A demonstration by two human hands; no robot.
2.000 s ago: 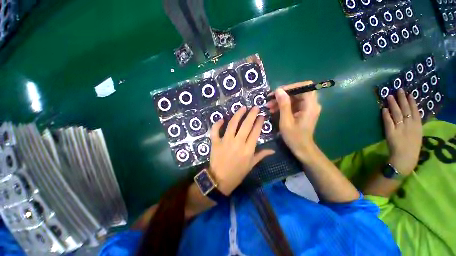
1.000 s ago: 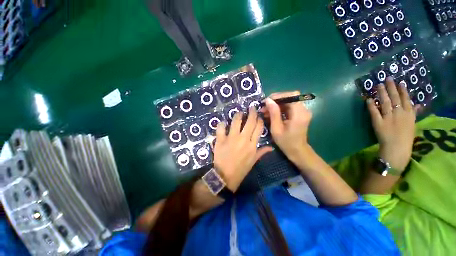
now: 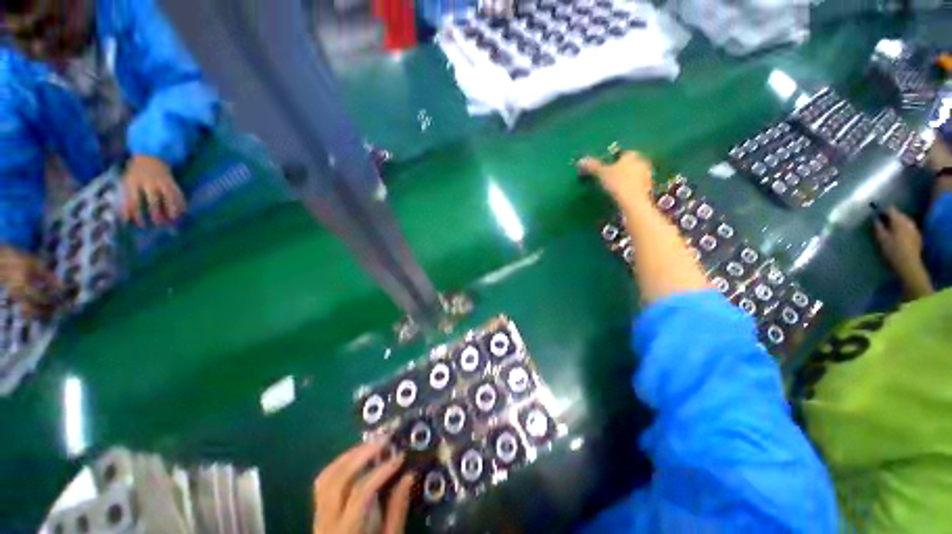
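The clear tray (image 3: 522, 438) of rounded black parts with white rings lies on the green bench in front of me. My left hand (image 3: 360, 490) is at its lower left corner, fingertips over the parts there; the wrist is cut off by the bottom edge. My right hand (image 3: 624, 177) is stretched far forward beyond the tray, blurred, over the bench. A tiny dark thing shows by its fingertips; whether the fingers hold it cannot be told. The black pen-like tool cannot be made out.
A grey metal post (image 3: 355, 219) rises behind the tray. More part trays (image 3: 778, 302) lie right, partly behind my right arm. White stacked trays (image 3: 214, 501) stand lower left. A paper scrap (image 3: 278, 394) lies left. Workers in blue sit across; one in yellow-green sits right.
The view has tilted up and shows more of the far bench. My right hand has left the tray and reached forward. My left hand has moved to the tray's lower left corner.
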